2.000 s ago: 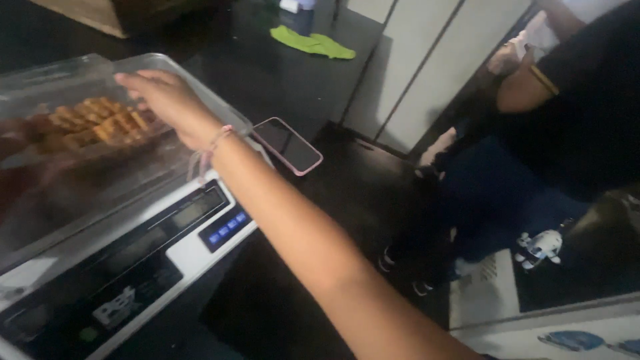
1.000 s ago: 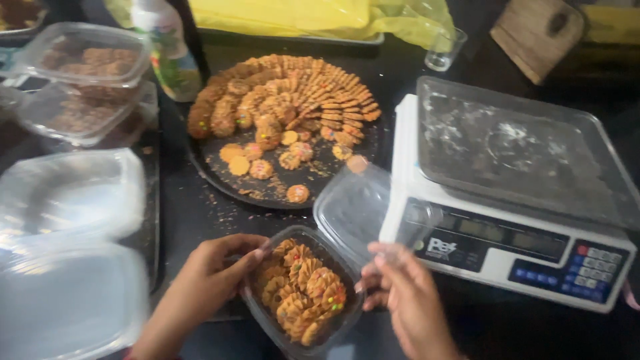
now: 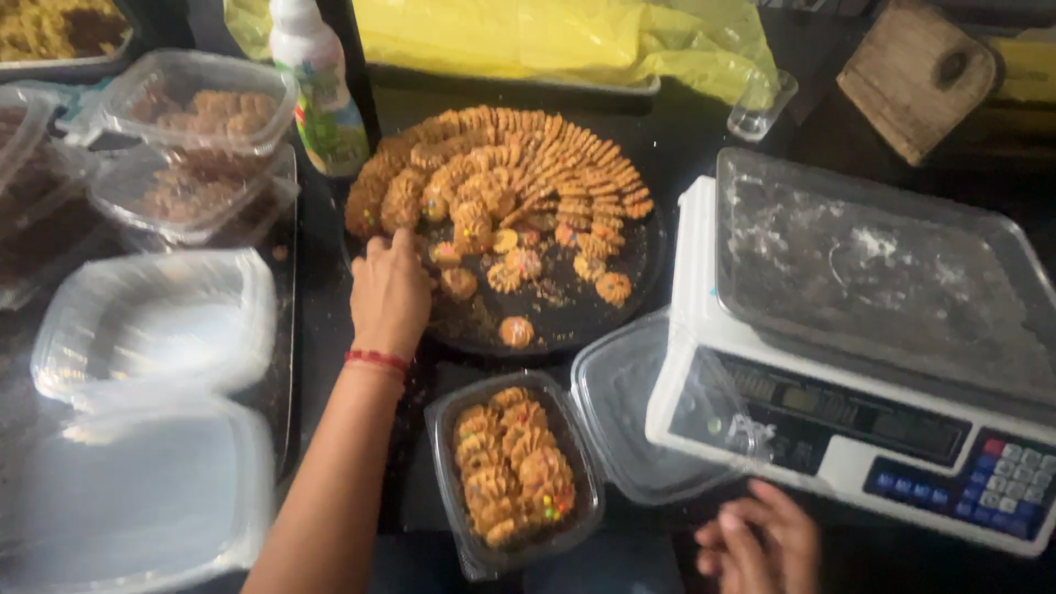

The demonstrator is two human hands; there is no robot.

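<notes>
My left hand [image 3: 389,293], with a red bracelet at the wrist, reaches to the left edge of a round dark tray [image 3: 569,330]. Its fingertips are at the flower-shaped cookies [image 3: 404,200]; whether it grips one is hidden. Rows of these cookies fan across the tray, with loose ones and crumbs in front. Below the tray sits a clear plastic clamshell container [image 3: 596,495] packed with cookies, its lid [image 3: 619,412] folded out to the right against the scale. My right hand [image 3: 763,540] hangs at the bottom right, fingers apart and holding nothing, near the lid.
A white digital scale [image 3: 701,239] with a metal plate stands at right. Empty open clamshells [image 3: 157,322] and stacked filled containers [image 3: 202,103] are at left. Behind are a plastic bottle [image 3: 318,91], yellow plastic sheet [image 3: 511,37], small clear cup [image 3: 761,107] and wooden board [image 3: 916,82].
The view has swung back to the table since two seconds ago. My left hand has gone from the filled container up to the tray. My right hand has moved away from the container's right side.
</notes>
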